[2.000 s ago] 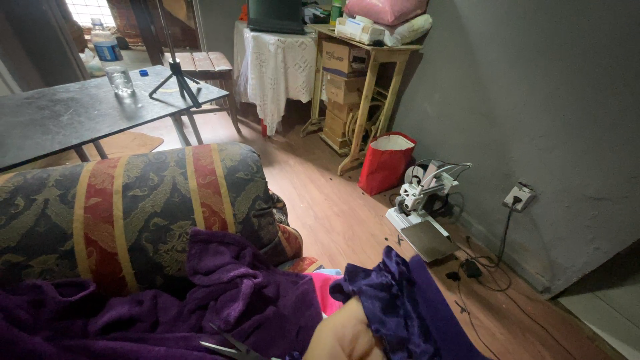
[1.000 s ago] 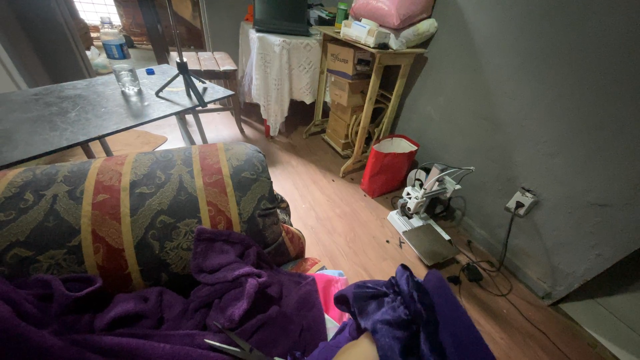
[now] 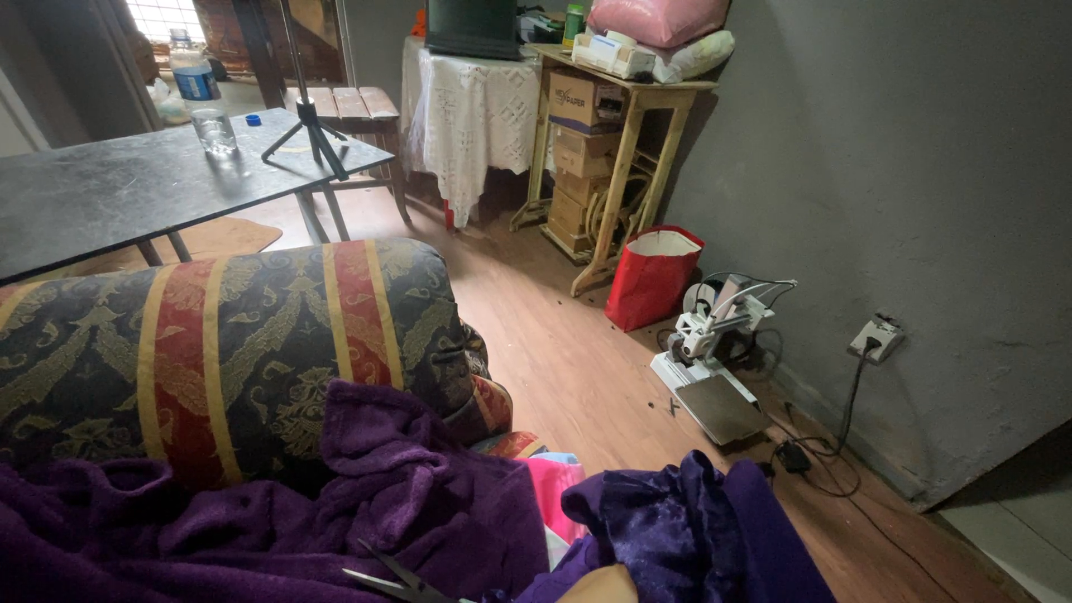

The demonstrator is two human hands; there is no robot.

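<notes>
A patch of skin, which looks like part of my right hand [image 3: 599, 586], shows at the bottom edge against dark purple satin fabric [image 3: 670, 528]. Its fingers are hidden, so its grip cannot be told. My left hand is out of view. Scissors [image 3: 402, 578] with parted blades lie over a purple fleece blanket [image 3: 251, 536], left of the skin; their handles are cut off by the frame. Pink fabric [image 3: 557, 494] shows between blanket and satin. A smooth purple piece [image 3: 770, 528] stands at the satin's right.
A striped, patterned sofa arm [image 3: 276, 335] rises ahead. Beyond it stand a dark table [image 3: 100, 184] with a plastic bottle [image 3: 213, 130] and small tripod [image 3: 310, 126]. On the floor at right are a red bag [image 3: 645, 289], a 3D printer [image 3: 712, 360] and cables [image 3: 837, 452].
My right hand has sunk lower and shows less than two seconds ago. The satin beside it has shifted and bunched differently.
</notes>
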